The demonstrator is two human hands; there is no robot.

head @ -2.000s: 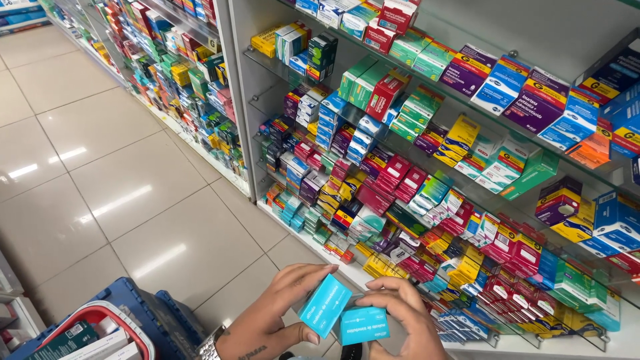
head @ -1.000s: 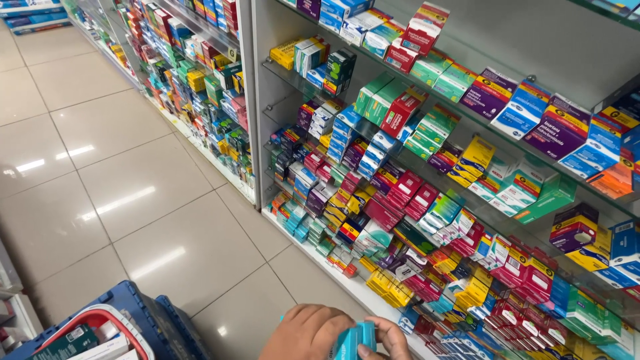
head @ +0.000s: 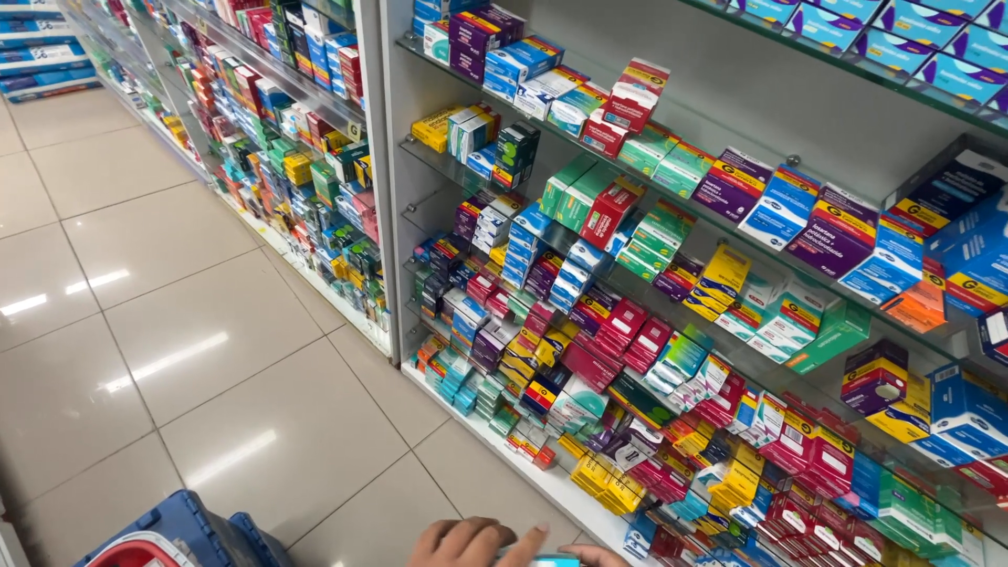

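At the bottom edge of the head view, my left hand bends its fingers over a teal medicine box, of which only a thin strip shows. My right hand is beside the box, mostly cut off by the frame edge. Its grip on the box cannot be made out. Beyond the hands stand glass shelves packed with medicine boxes. Yellow boxes on the lowest shelf are the nearest stock to the hands.
A blue plastic crate with a red-and-white container inside stands on the tiled floor at lower left. Further shelves of boxes run along the aisle. Blue packs are stacked at its far end.
Two teal boxes were plainly in view in my hands two seconds ago; now only a strip of teal shows. Both hands sit lower in the view, which has turned upward somewhat.
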